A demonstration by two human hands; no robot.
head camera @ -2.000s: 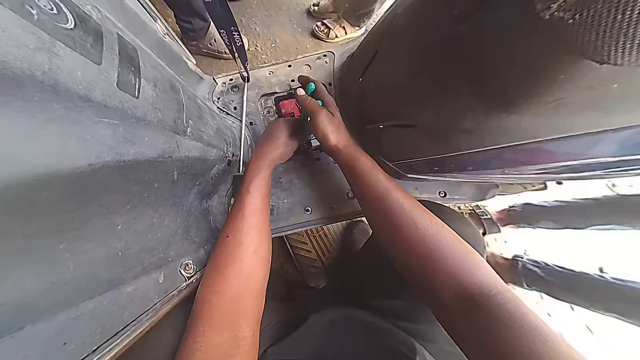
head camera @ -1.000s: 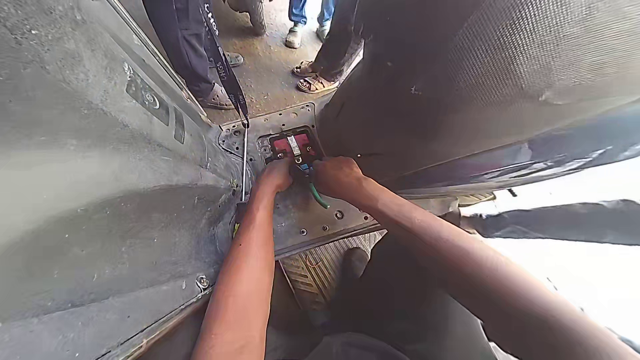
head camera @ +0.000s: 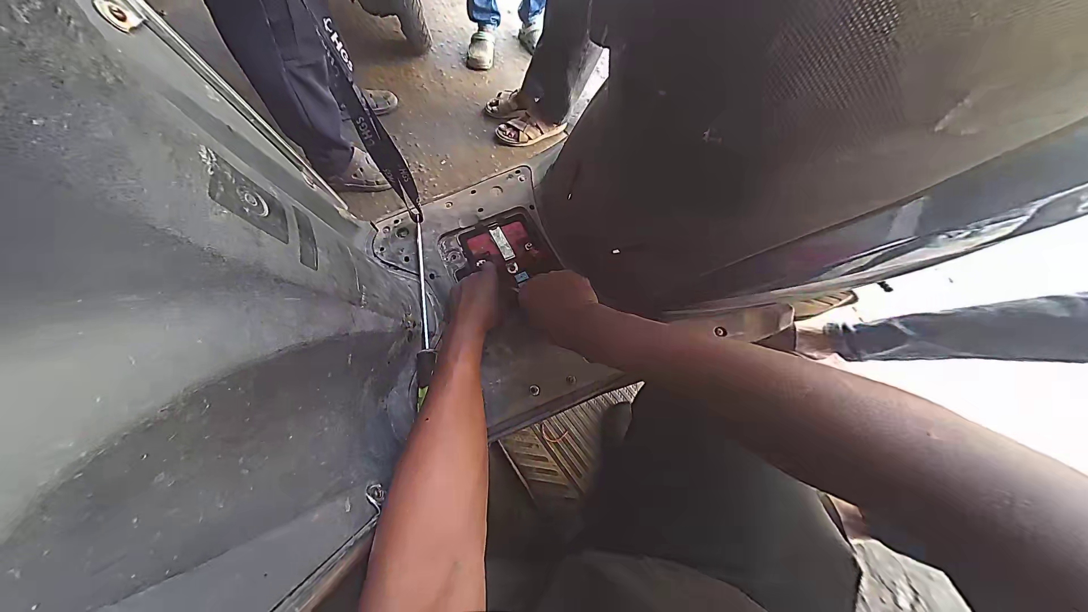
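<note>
A red battery (head camera: pixel 516 240) with a pale strip across its top sits in a rectangular opening of the scooter's grey floorboard (head camera: pixel 527 357). My left hand (head camera: pixel 476 297) is at the near left edge of the opening, its fingertips near a terminal. Beside it on the right, my right hand (head camera: pixel 557 297) is curled around something at the near edge; a small blue piece (head camera: pixel 521 277) shows at its fingertips. What the fingers hold is mostly hidden. Left of my left hand, a long-shafted screwdriver (head camera: pixel 423 289) leans with its handle toward me.
A dark lanyard (head camera: pixel 374 123) hangs down to the screwdriver's tip. The scooter's front shield (head camera: pixel 212 340) rises at the left and its dark seat body (head camera: pixel 680 170) at the right. People's feet in sandals (head camera: pixel 529 130) and clogs (head camera: pixel 361 172) stand beyond the floorboard.
Two seconds ago my hands covered more of the battery, with a green-handled tool at my right hand. The green handle, in view one second ago, no longer shows.
</note>
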